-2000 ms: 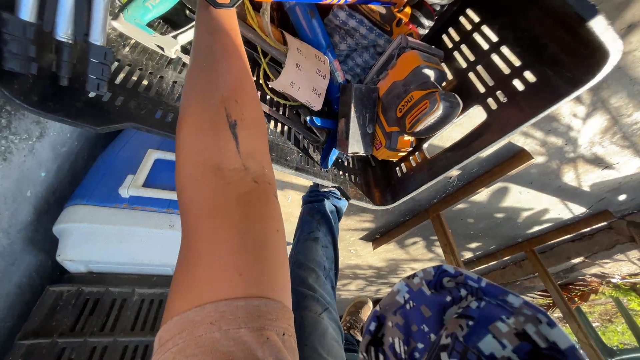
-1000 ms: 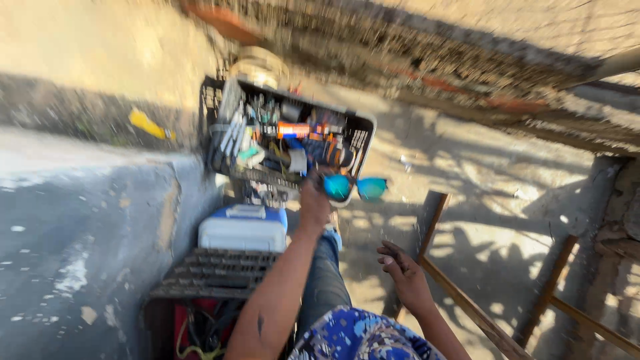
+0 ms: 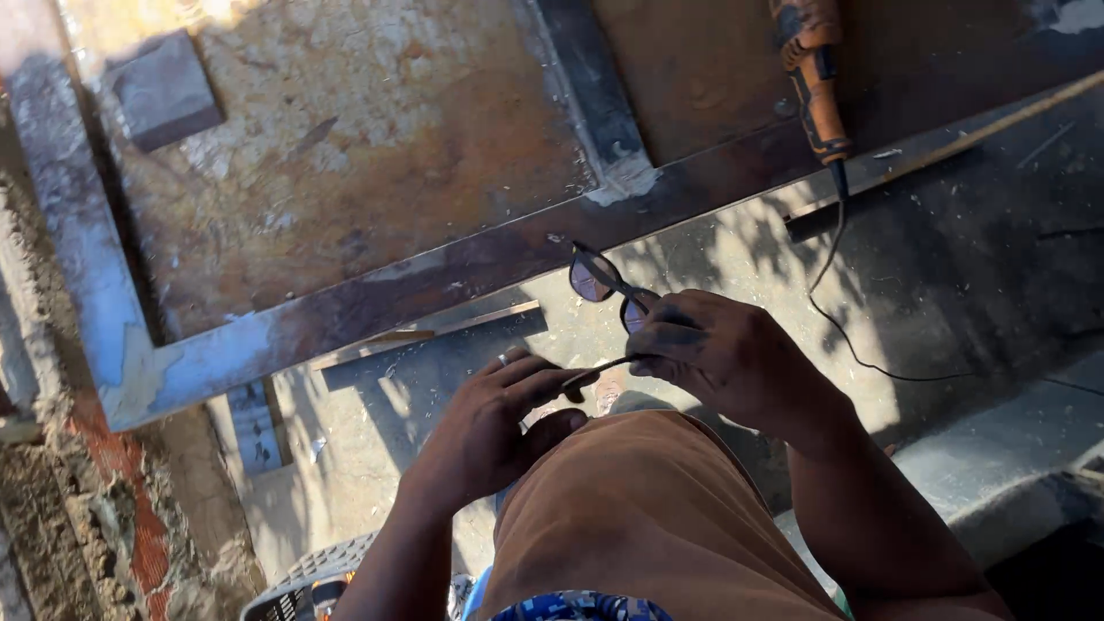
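My right hand holds a pair of dark-framed sunglasses near a hinge, its fingers closed around the frame. The lenses point up and left, and one temple arm stretches left toward my left hand. That temple's tip lies against or just beside my left fingertips, whose thumb stands apart; whether they touch is unclear. A ring is on a left finger. Both hands are in front of my brown shirt, over the floor by a large framed panel.
On the panel lie a grey block and an orange and black corded power tool. Its black cord hangs over the near edge and runs right. A black plastic crate is at the bottom left, beside rough broken masonry.
The view has swung from the tool crate to the panel. A second ago my left hand held the sunglasses and my right hand was free; now my right hand has them.
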